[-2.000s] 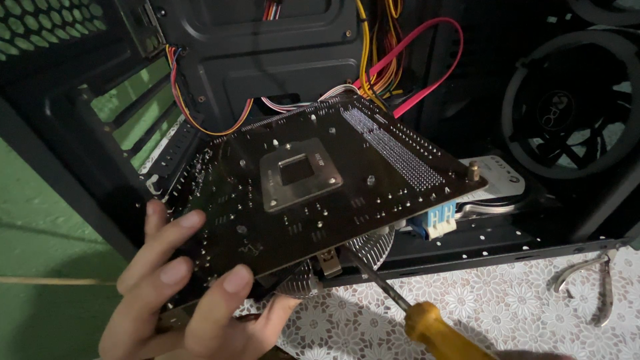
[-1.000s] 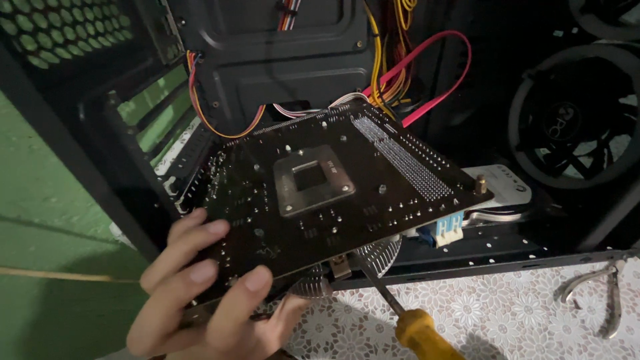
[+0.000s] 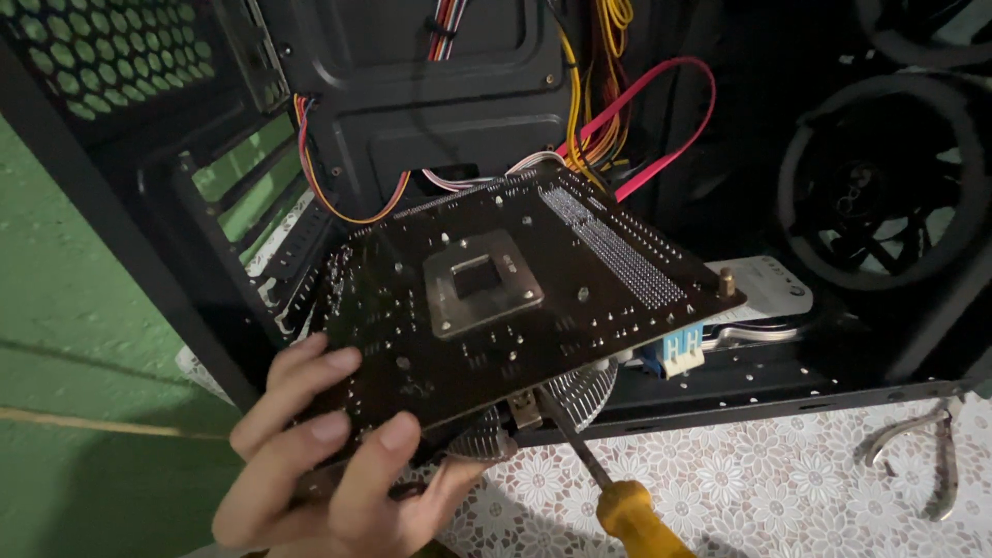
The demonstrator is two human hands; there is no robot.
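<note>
My left hand [image 3: 349, 465] holds a black computer motherboard [image 3: 465, 372] by its lower left edge, fingers on the solder side and thumb reaching under. The board is tilted inside an open PC case, underside facing me, with a metal CPU backplate [image 3: 484, 283] in its middle. Below its front edge show the metal fins of a cooler [image 3: 581, 391] and a small metal bracket [image 3: 525, 409]. A screwdriver with a yellow handle [image 3: 632, 515] points up beside that bracket; its tip is hidden under the board. My right hand is out of view. A brass standoff [image 3: 726, 283] stands at the board's right corner.
The black PC case [image 3: 387, 101] surrounds the board, with a fan [image 3: 868, 186] at right. A red cable [image 3: 709, 101] and yellow wires [image 3: 573, 101] hang behind the board. Pliers [image 3: 922, 457] lie on a flower-patterned cloth [image 3: 775, 496] at lower right. A green wall [image 3: 70, 310] is at left.
The view has shifted slightly. My left hand keeps its hold on the board, and the screwdriver stays beneath the front edge near the bracket.
</note>
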